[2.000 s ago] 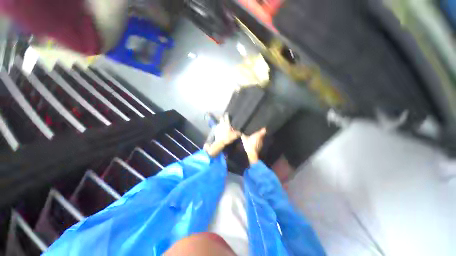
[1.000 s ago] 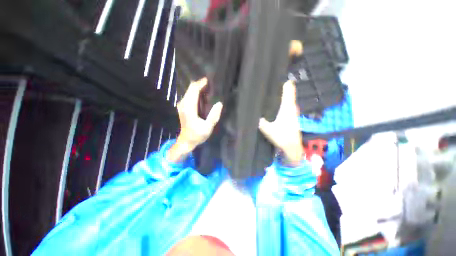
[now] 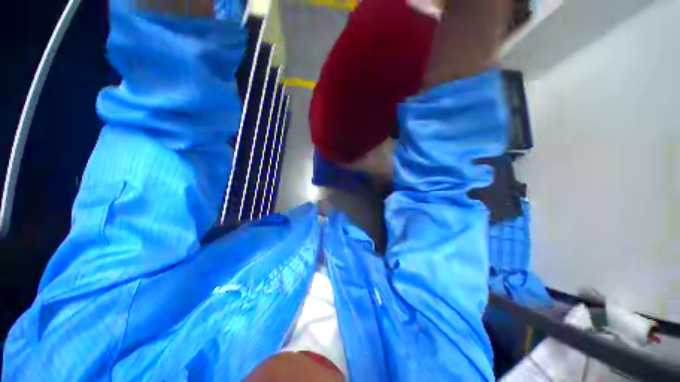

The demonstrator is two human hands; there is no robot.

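Both blue-sleeved arms reach up to the top of the picture. On the left, only a sliver of wrist shows at the top edge, and my left hand is out of the picture. My right hand [image 3: 470,36] is blurred and cut off by the top edge, with mainly the wrist showing; its fingers and anything in them are hidden. Rack shelves [image 3: 257,142] with thin white edges stand between my arms, beside the left sleeve. A larger pale-edged dark shelf [image 3: 37,97] is at the far left.
A dark red, sleeve-like shape [image 3: 365,82], likely another person's clothing, is close in front, partly behind my right arm. Black trays [image 3: 517,112] and a blue object [image 3: 510,242] lie right of my right sleeve. A dark bar [image 3: 574,339] and white material [image 3: 555,362] are lower right.
My hands, earlier in view with dark tray-like objects between them, have moved up and out at the top. Those objects no longer show there. The dark red shape now fills the upper middle.
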